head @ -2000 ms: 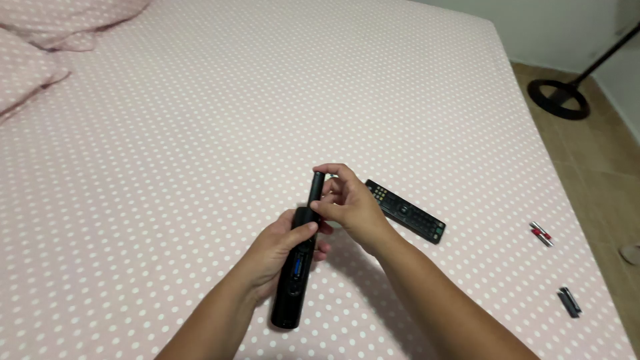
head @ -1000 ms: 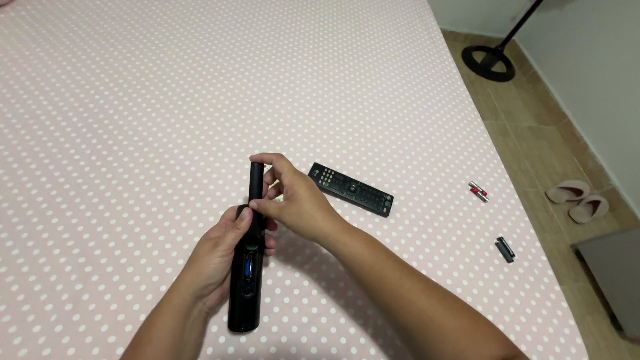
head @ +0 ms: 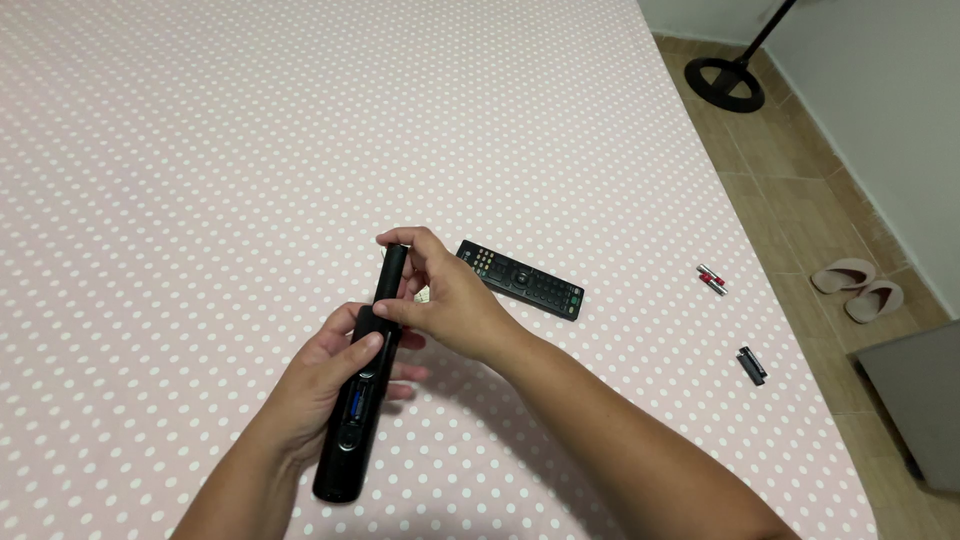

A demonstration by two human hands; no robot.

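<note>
My left hand point(head: 322, 375) is wrapped around a long black handheld device point(head: 345, 457) with a small blue part showing in its face. At its upper end, my right hand point(head: 450, 300) grips a narrow black cylindrical piece point(head: 390, 276) between thumb and fingers, with the index finger over its tip. The narrow piece meets the device's upper end; whether the two are joined cannot be told. Just right of my right hand, a black remote control point(head: 529, 281) lies with its buttons up on the polka-dot bedsheet point(head: 225, 150).
Two red and silver batteries point(head: 711, 279) and two dark batteries point(head: 751, 365) lie near the bed's right edge. On the tiled floor beyond are a pair of slippers point(head: 874, 301), a round black stand base point(head: 724, 84) and a grey box-like object point(head: 919, 397).
The view has shifted to the right, bringing the slippers into sight. Both hands keep about the same hold on the black device and its narrow piece.
</note>
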